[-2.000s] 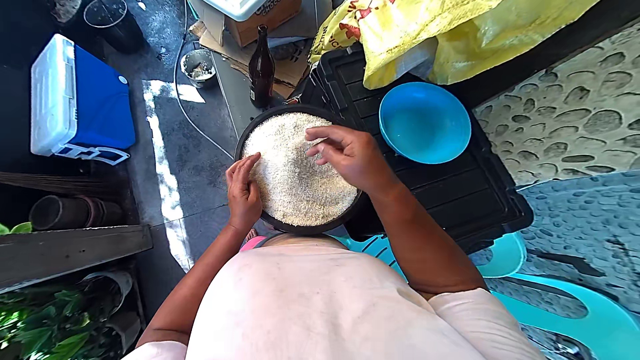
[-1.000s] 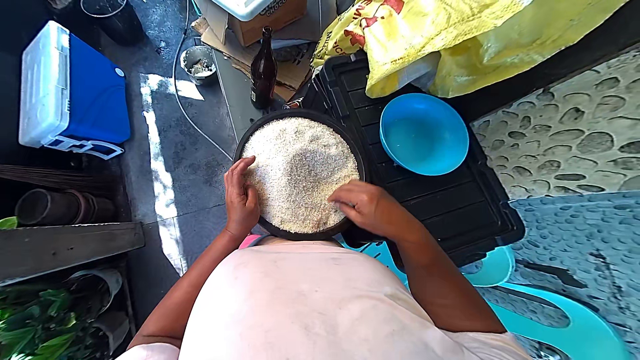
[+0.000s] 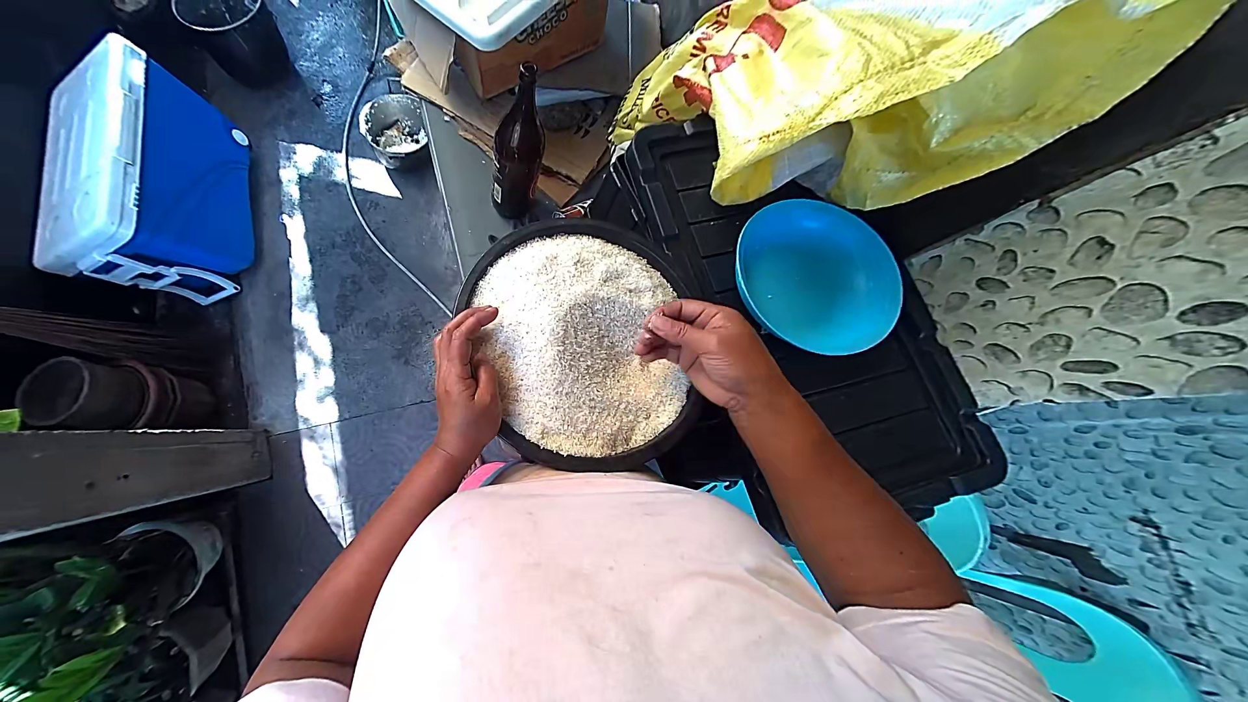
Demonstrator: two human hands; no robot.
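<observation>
A round black tub (image 3: 597,462) full of pale grain (image 3: 575,361), which looks like rice, rests close against my body. My left hand (image 3: 468,380) holds the tub's left rim, its fingers over the edge and beside the grain. Above the right part of the grain is my right hand (image 3: 704,349), thumb and fingertips pinched together; whether a grain sits between them is too small to tell. A blue plastic bowl (image 3: 819,278) stands right of the tub on a black ridged storage box lid (image 3: 858,400).
A brown glass bottle (image 3: 519,146) stands just behind the tub. Yellow woven sacks (image 3: 877,88) lie over the lid's back. Beyond the bottle are cardboard boxes (image 3: 585,39). A blue and white cooler (image 3: 195,185) and a small bucket (image 3: 394,132) are at left; a turquoise chair (image 3: 1102,634) is at lower right.
My right hand went from above the grain down to the tub's lower right part, and is now raised again near the right rim. My left hand has stayed at the left rim.
</observation>
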